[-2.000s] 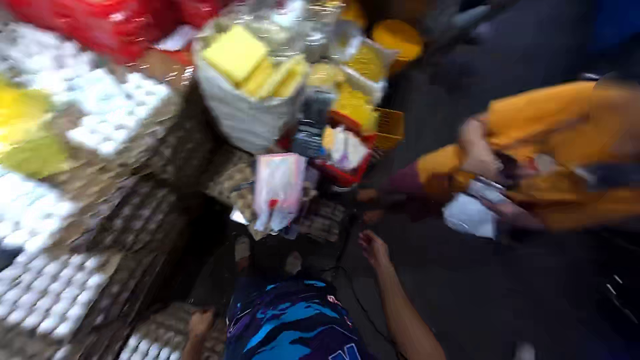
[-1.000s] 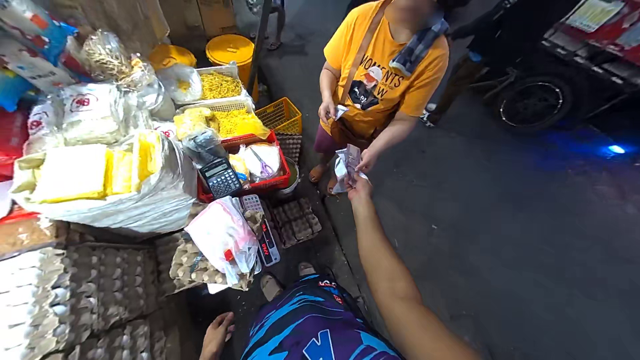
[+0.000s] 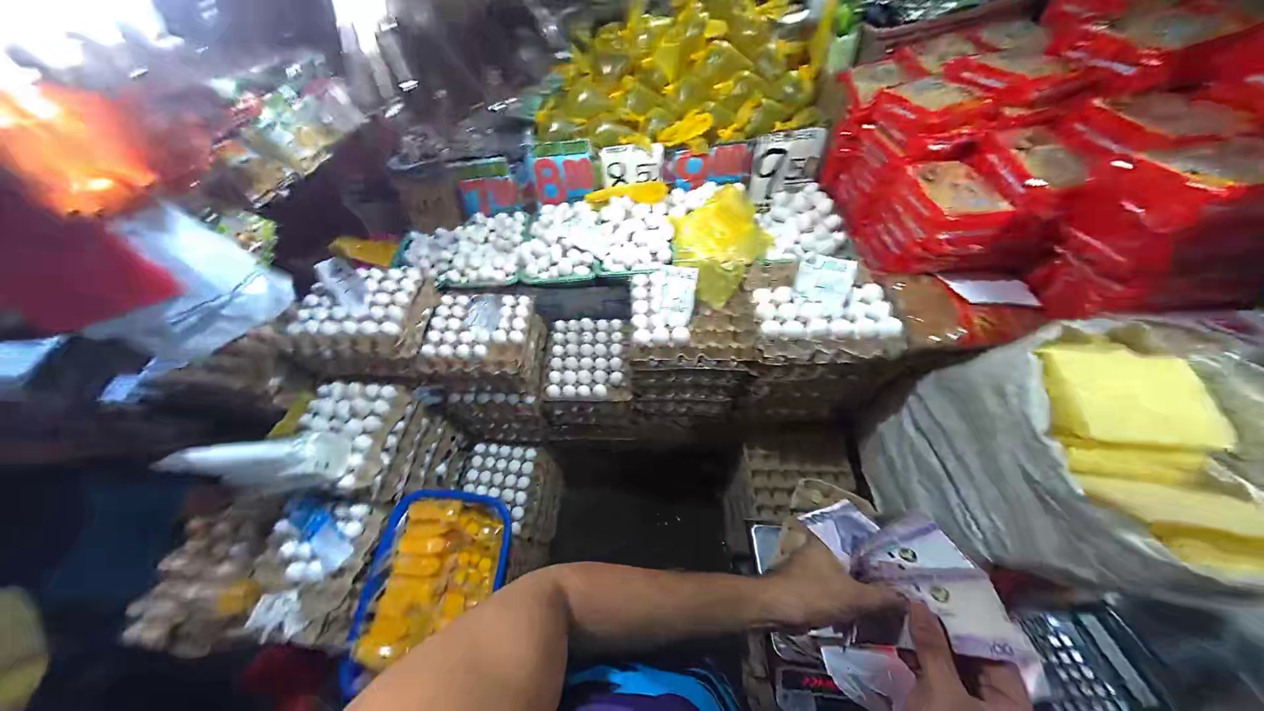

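Both my hands are close together at the lower right, over a scale and a plastic bag. My left hand (image 3: 829, 590) reaches across from the lower left and holds banknotes by their near edge; its fingers are partly hidden by the notes. My right hand (image 3: 953, 667) is at the bottom edge, thumb on top, pinching the purple-and-white banknotes (image 3: 938, 588), which are fanned out between the two hands. A dark calculator (image 3: 1086, 652) lies just right of my right hand.
Stacked trays of white eggs (image 3: 585, 360) fill the middle. A blue-rimmed basket (image 3: 506, 528) holds orange packs. Red-wrapped packs (image 3: 938, 217) stand at upper right, above a sack (image 3: 948, 444) of yellow packs. Yellow bags (image 3: 681, 79) are piled behind price signs.
The view has swung left to the egg stall. My right hand, earlier reaching to a person in yellow, is now with my left hand at the banknotes. That person is out of view.
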